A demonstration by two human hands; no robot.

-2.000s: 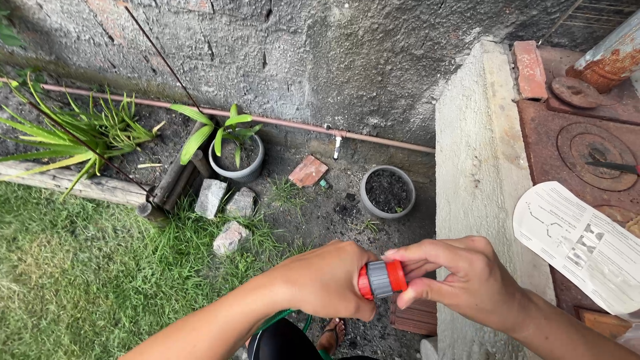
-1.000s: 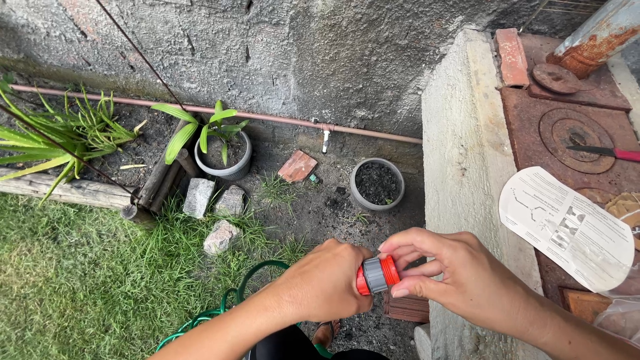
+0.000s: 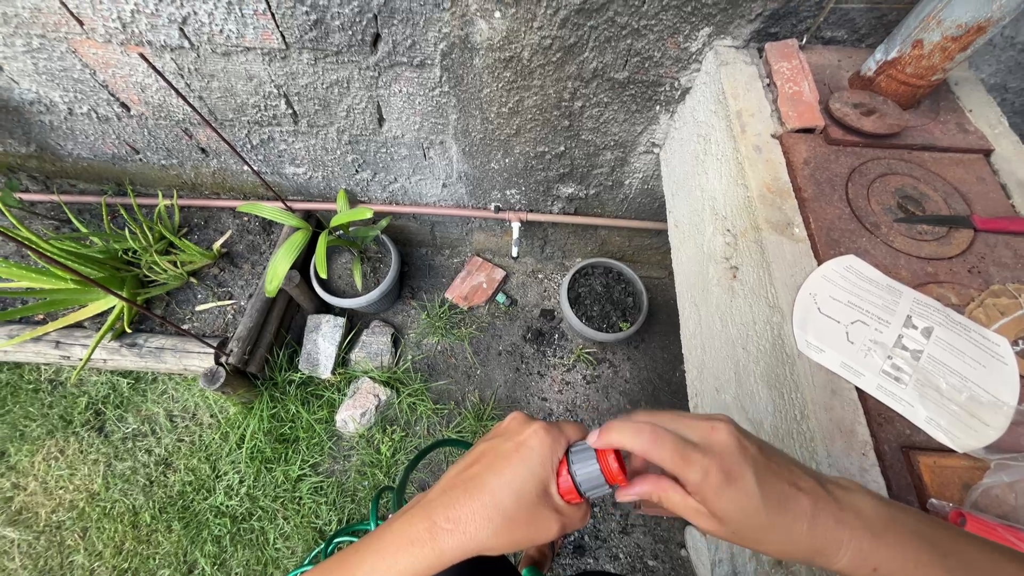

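A red and grey plastic hose connector (image 3: 590, 471) is held between my two hands at the lower middle of the head view. My left hand (image 3: 512, 484) is closed around its left end. Thumb and fingertips of my right hand (image 3: 704, 480) touch the red ring at its right end. Behind and below my left wrist, a green garden hose (image 3: 382, 506) lies in loops over the grass; whether it joins the connector is hidden by the hand.
A concrete ledge (image 3: 744, 264) stands at right, beside an iron stove top (image 3: 832, 192) bearing a knife (image 3: 960, 222) and a printed instruction sheet (image 3: 848, 304). Ahead are grey pots (image 3: 604, 330), loose stones (image 3: 323, 344), a wall pipe (image 3: 432, 210) and a white outlet (image 3: 516, 240).
Both hands stay on the connector, with small shifts of the right fingers at its red end. The green hose loops show more than two seconds ago.
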